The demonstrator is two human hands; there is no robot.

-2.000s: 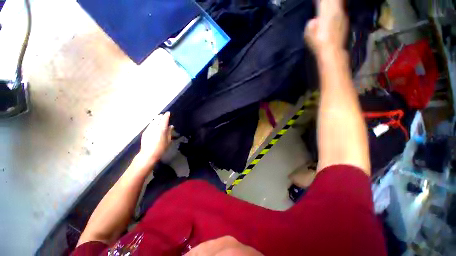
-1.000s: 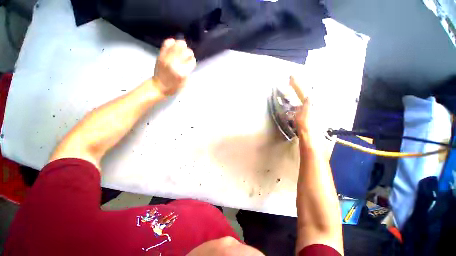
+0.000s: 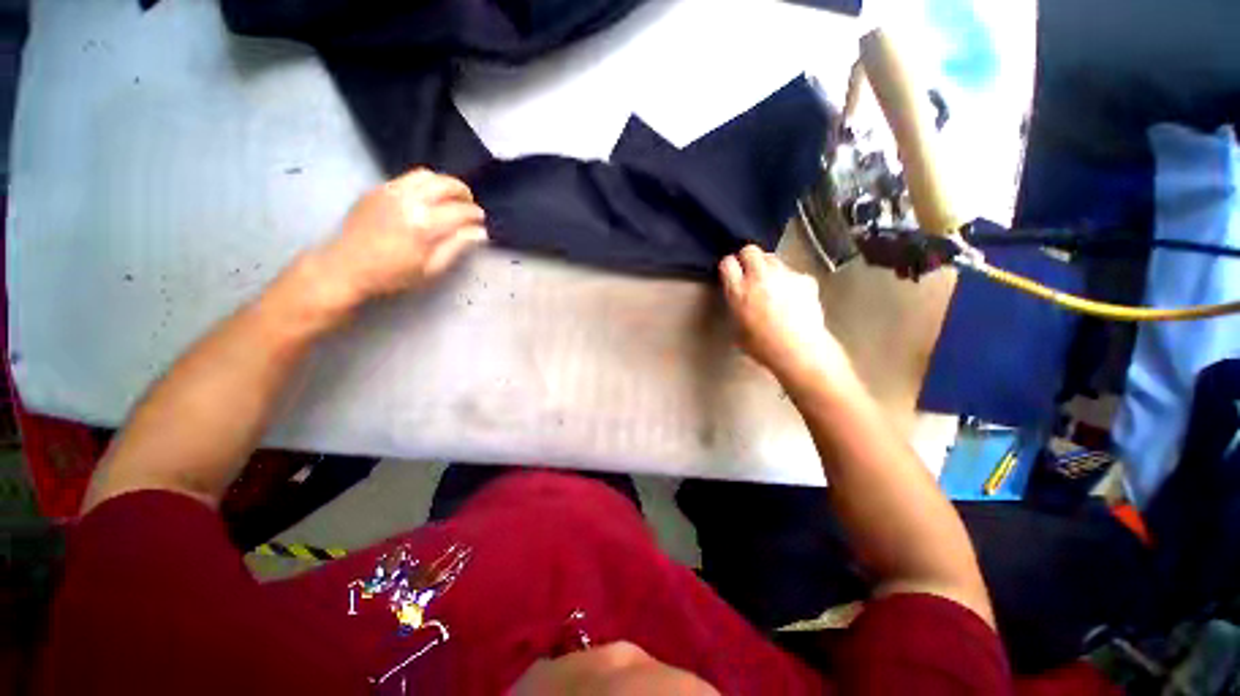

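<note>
A dark fabric piece (image 3: 598, 204) lies bunched across the middle of the white table, with pointed corners toward the far side. My left hand (image 3: 415, 229) holds its left end, fingers closed on the edge. My right hand (image 3: 764, 302) pinches its near edge at the right. The steam iron (image 3: 864, 177), with a cream-yellow bar handle, stands just right of the fabric, and neither hand is on it. The fabric's underside is hidden.
A larger dark fabric pile (image 3: 449, 30) lies at the far side. The yellow hose (image 3: 1088, 307) and a black cable run right from the iron. A navy cloth (image 3: 1000, 333) and a light-blue packet (image 3: 976, 460) are at the table's right end. A red crate (image 3: 57, 462) is below left.
My right hand has let go of the iron and now holds the fabric's near edge. A dark piece has come toward me onto the middle of the table, held by my left hand.
</note>
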